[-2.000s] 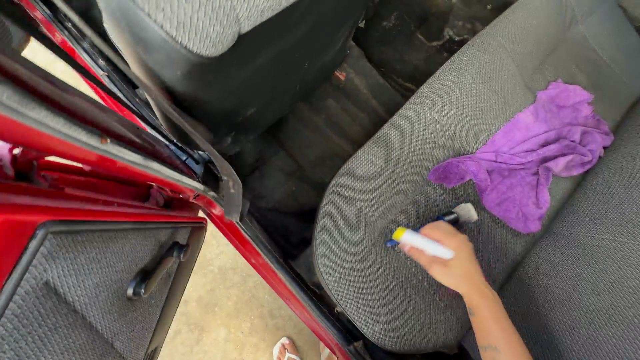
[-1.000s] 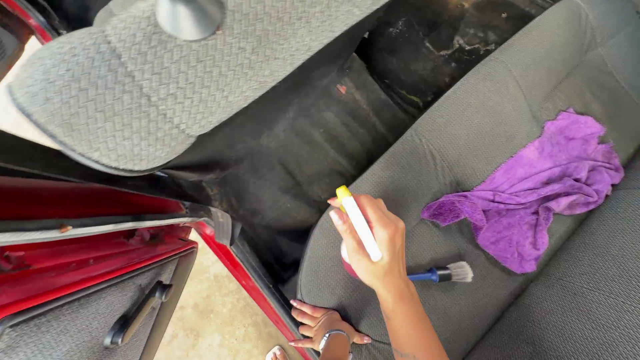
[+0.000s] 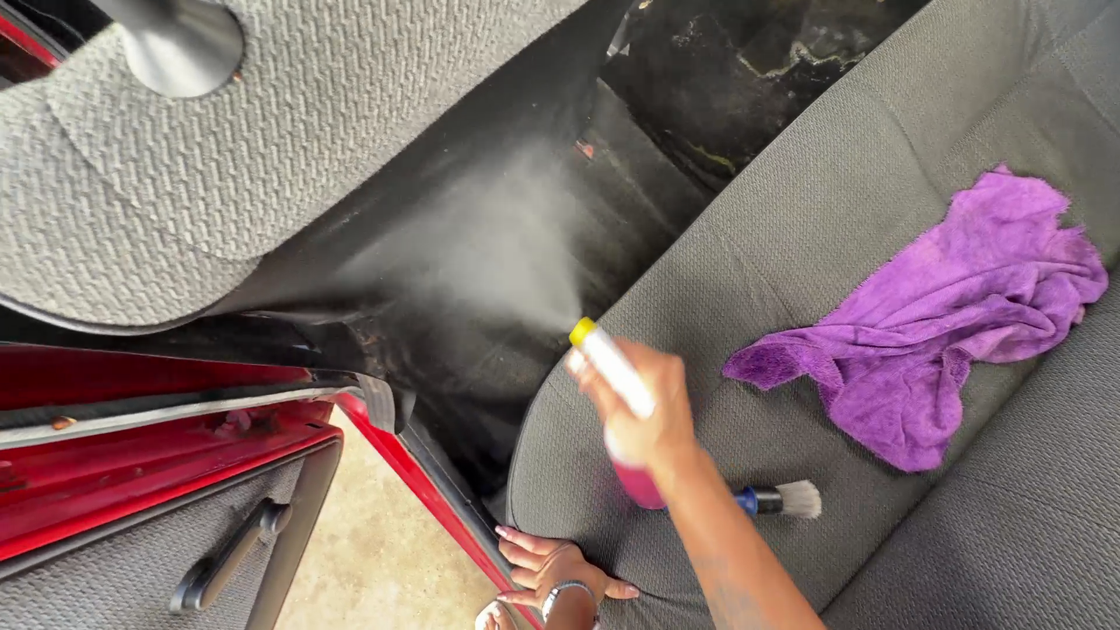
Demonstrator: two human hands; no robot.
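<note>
My right hand (image 3: 647, 402) grips a spray bottle (image 3: 639, 483) with a white and yellow trigger head and pink liquid. A cloud of mist (image 3: 499, 236) fans from its nozzle over the dark floor and the back of the front seat. My left hand (image 3: 556, 570), with a watch at the wrist, rests with spread fingers on the front corner of the rear seat, beside the door sill. A detailing brush (image 3: 787, 500) with pale bristles and a blue handle lies on the seat, partly behind my right forearm. A crumpled purple microfiber cloth (image 3: 945, 324) lies farther right on the seat.
The grey fabric front seat (image 3: 289, 114) fills the upper left. At the lower left is an open red car door with a window crank (image 3: 229, 556). Between the seats runs the dark floor (image 3: 674, 140). A foot (image 3: 495, 616) shows on the pale ground outside.
Mist has appeared from the nozzle. My left hand, not visible two seconds ago, came onto the seat corner. The bottle has moved from above the brush toward the seat's front edge.
</note>
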